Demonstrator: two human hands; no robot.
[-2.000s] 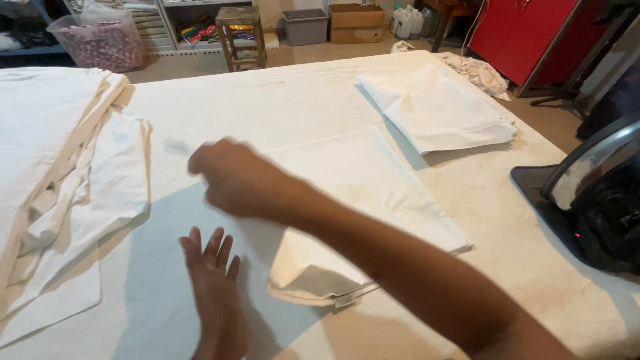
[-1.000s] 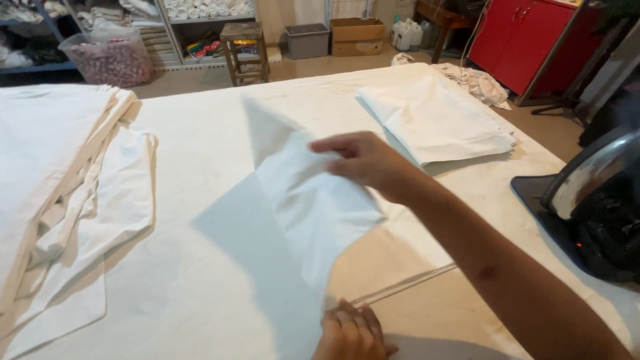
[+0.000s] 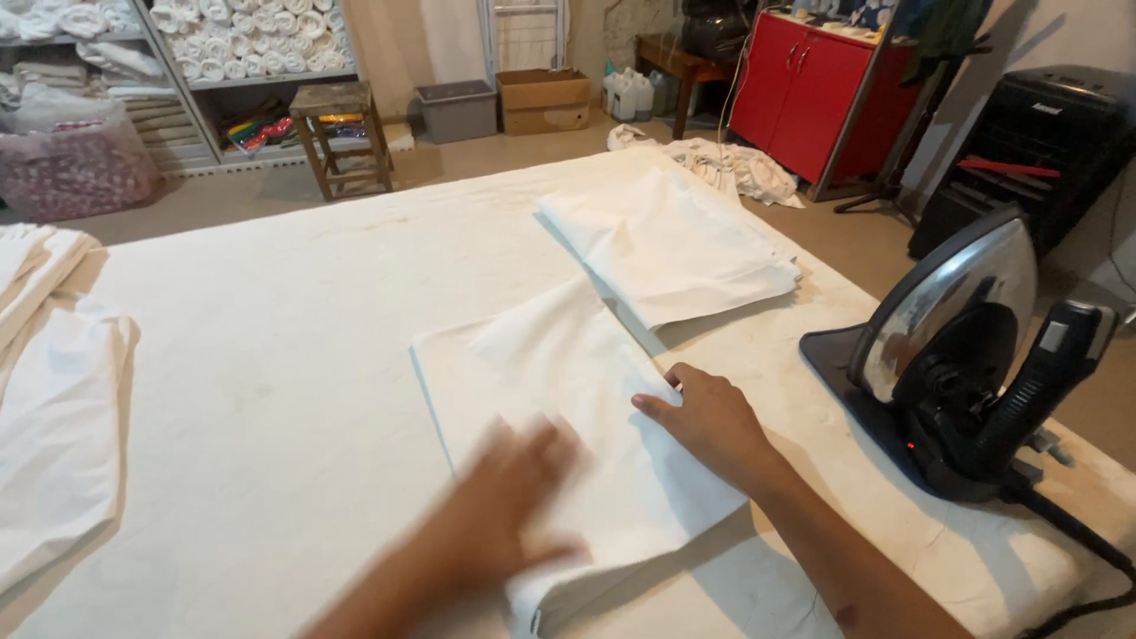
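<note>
A folded white cloth [image 3: 550,382] lies in front of me on the padded, cloth-covered table [image 3: 257,399]. My right hand [image 3: 710,417] is at its right edge, thumb on top and the fingers by the edge; whether they pinch the fabric is hard to tell. Blurred by motion, my left hand [image 3: 524,497] is over the cloth's near left part, fingers apart, holding nothing. Beyond it lies a folded white cloth stack [image 3: 674,240], close to the far corner of the table. At the left edge more white fabric [image 3: 62,426] is heaped in loose folds.
A steam iron [image 3: 958,355] stands tilted up on a dark rest at the right, its cord [image 3: 1074,532] running off the near right edge. Past the table are a wooden stool [image 3: 333,106], a grey bin [image 3: 457,111], a cardboard box [image 3: 543,99] and a red cabinet [image 3: 799,93].
The cloth that was lifted and partly folded over one second ago now lies flat, folded, on the table. My left hand has moved up over it. The view has shifted to the right.
</note>
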